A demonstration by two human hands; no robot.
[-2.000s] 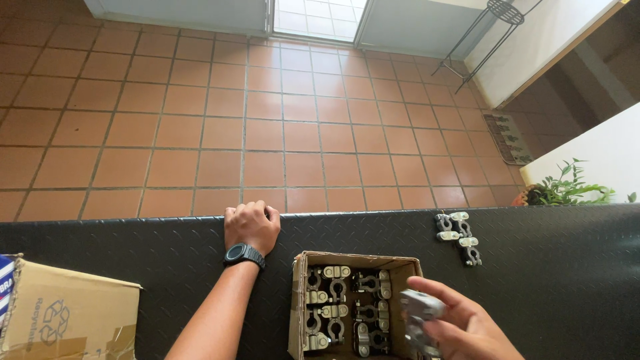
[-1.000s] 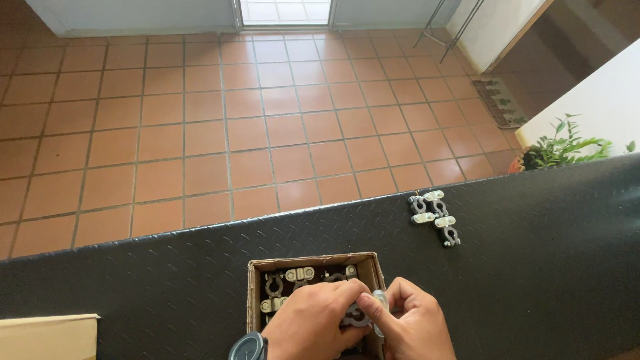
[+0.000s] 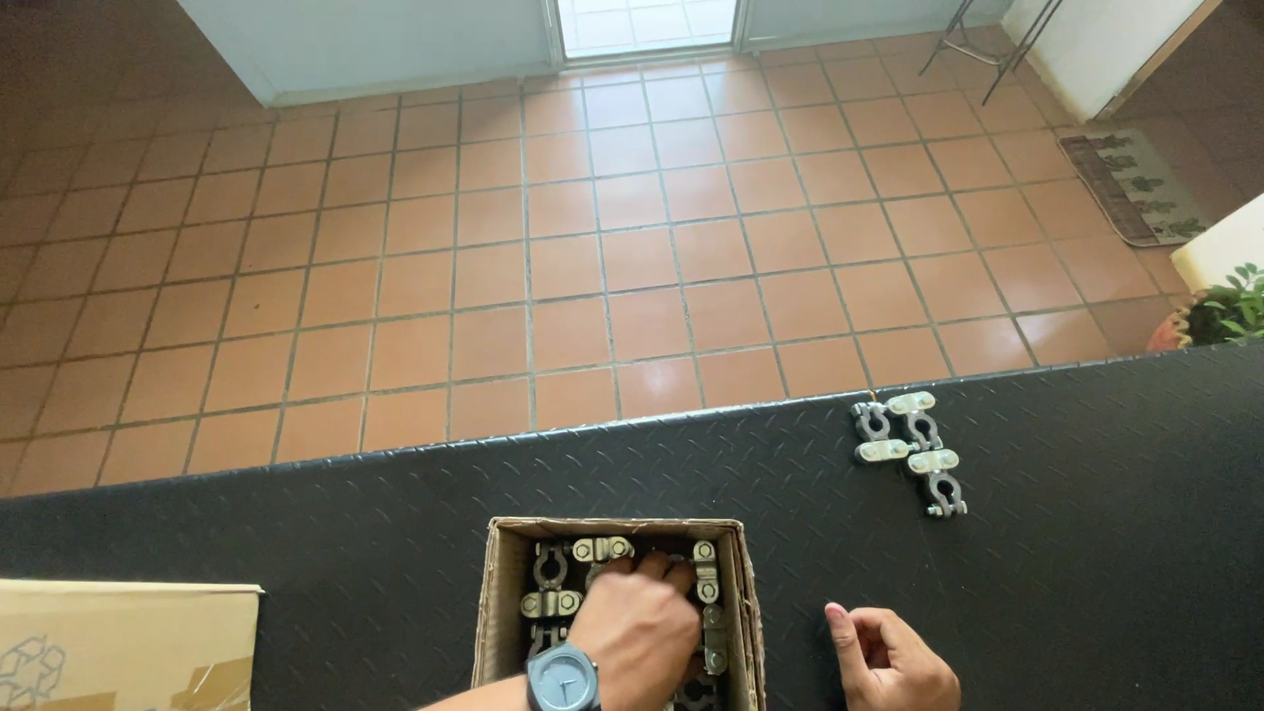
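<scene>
My left hand (image 3: 642, 622), with a grey watch (image 3: 562, 677) on the wrist, reaches down into an open cardboard box (image 3: 484, 602). Its fingertips are hidden among metal battery terminal clamps (image 3: 551, 568), so whether it grips one cannot be told. Several such clamps lie along both sides inside the box. To the right of the box, my right hand (image 3: 894, 662) is curled above the black table, with nothing visible in it. Beyond it, near the table's far edge, three clamps (image 3: 923, 430) lie close together on the textured surface.
Another cardboard box (image 3: 128, 642) with brown tape stands at the left on the black textured table (image 3: 375, 533). Past the table's far edge lies a tiled floor (image 3: 573, 336). A potted plant (image 3: 1229, 311), a mat (image 3: 1131, 188) and a metal stand (image 3: 987, 49) are at the right.
My right hand has left the box and moved right; a second ago both hands were together at the box. Two seconds ago my left hand rested near the table's far edge and my right held a clamp.
</scene>
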